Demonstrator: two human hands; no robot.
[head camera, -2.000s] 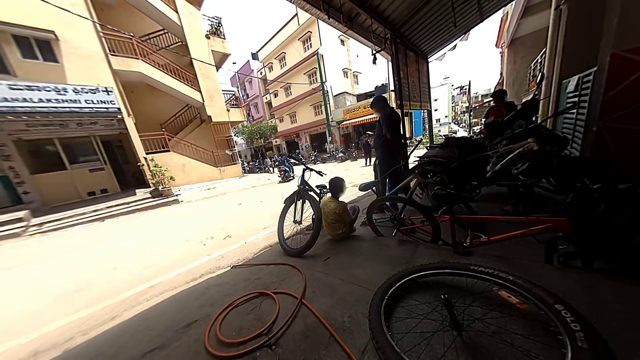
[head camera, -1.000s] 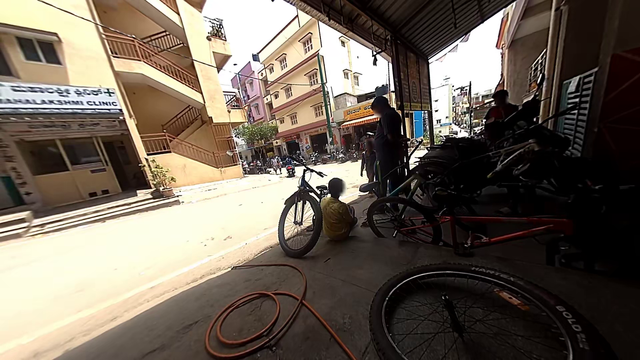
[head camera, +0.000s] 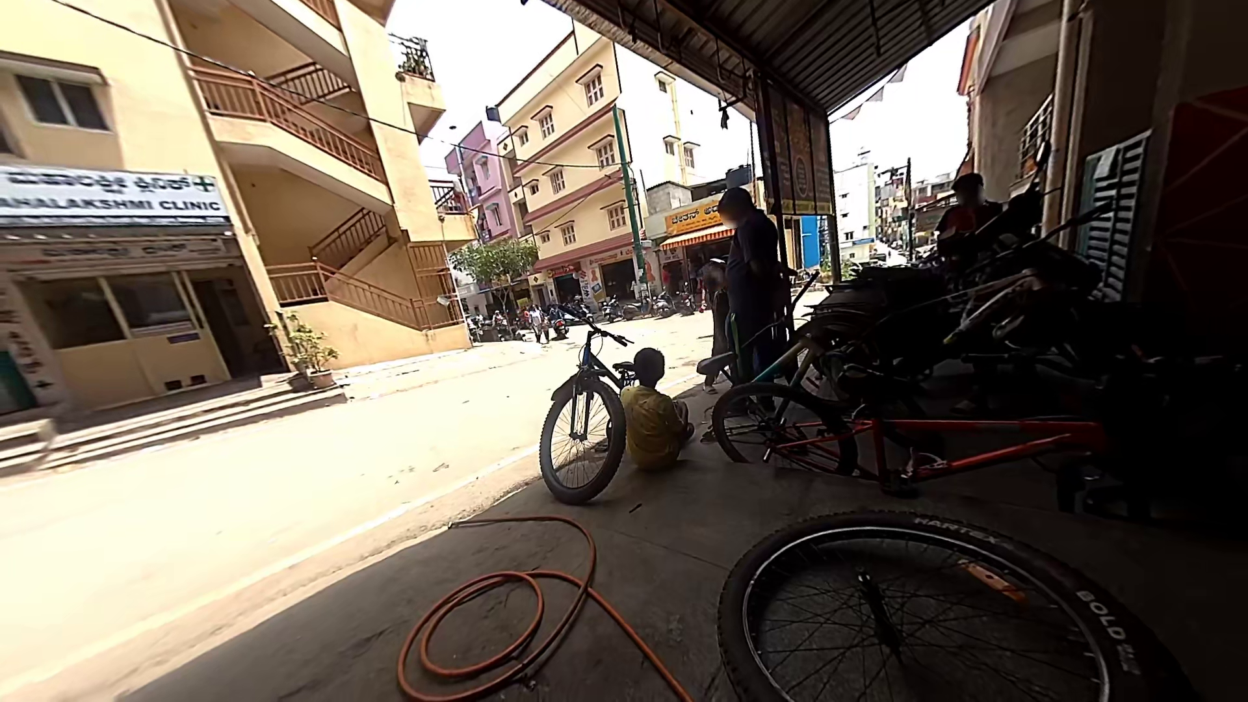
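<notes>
Neither my left hand nor my right hand shows in the head view. Closest to me, at the lower right, a bicycle wheel (head camera: 746, 624) with a knobby black tire and thin spokes lies on its side on the concrete floor. To its left an orange rubber hose (head camera: 536, 575) lies in loose loops. Farther off, an upright bicycle (head camera: 583, 434) has its front wheel toward me. A red bicycle frame (head camera: 994, 426) stretches across the right side, its far parts lost in shadow.
A person in a yellow shirt (head camera: 653, 424) sits on the floor beside the upright bicycle. Behind, a person in dark clothes (head camera: 753, 283) stands. Another person (head camera: 967, 210) is behind piled bicycles (head camera: 907, 312) at right. A sunlit road (head camera: 390, 468) runs along the left.
</notes>
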